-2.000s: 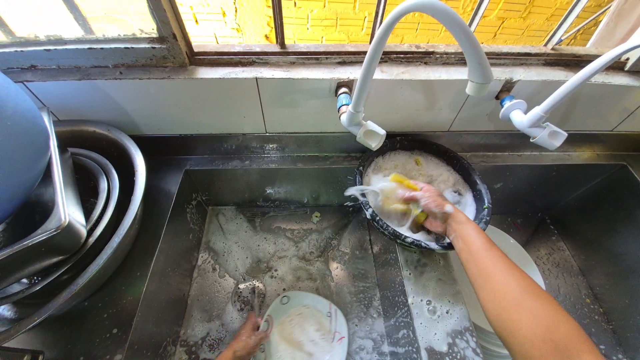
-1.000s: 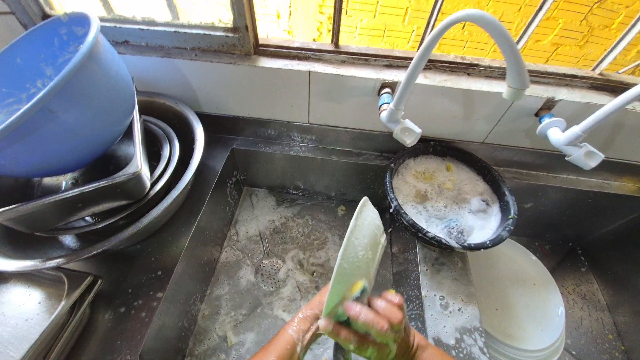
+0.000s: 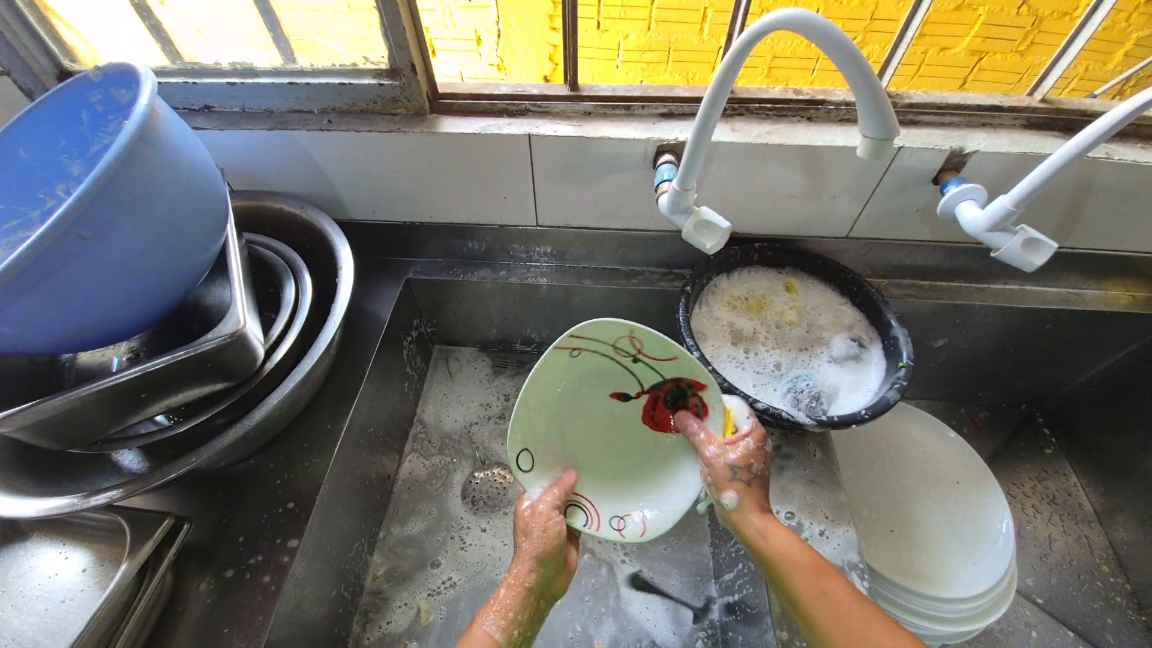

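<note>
A pale plate with a red flower and ring patterns is held face up above the sink. My left hand grips its lower left rim, thumb on the face. At its right rim, my right hand holds the plate with the thumb on top and has a soapy yellow-and-white sponge pressed between fingers and plate. Just behind my right hand, a black basin contains foamy water with scouring pads or sponges partly under the suds. A stack of white plates stands to its right.
A blue plastic basin leans on nested steel pans and bowls at the left, with steel trays below. Two white faucets reach over the steel sink. A dark utensil lies in the sink bottom.
The plate was low in the sink, then tilted on edge between my hands; now its patterned face shows. My right hand has left the black basin and come to the plate.
</note>
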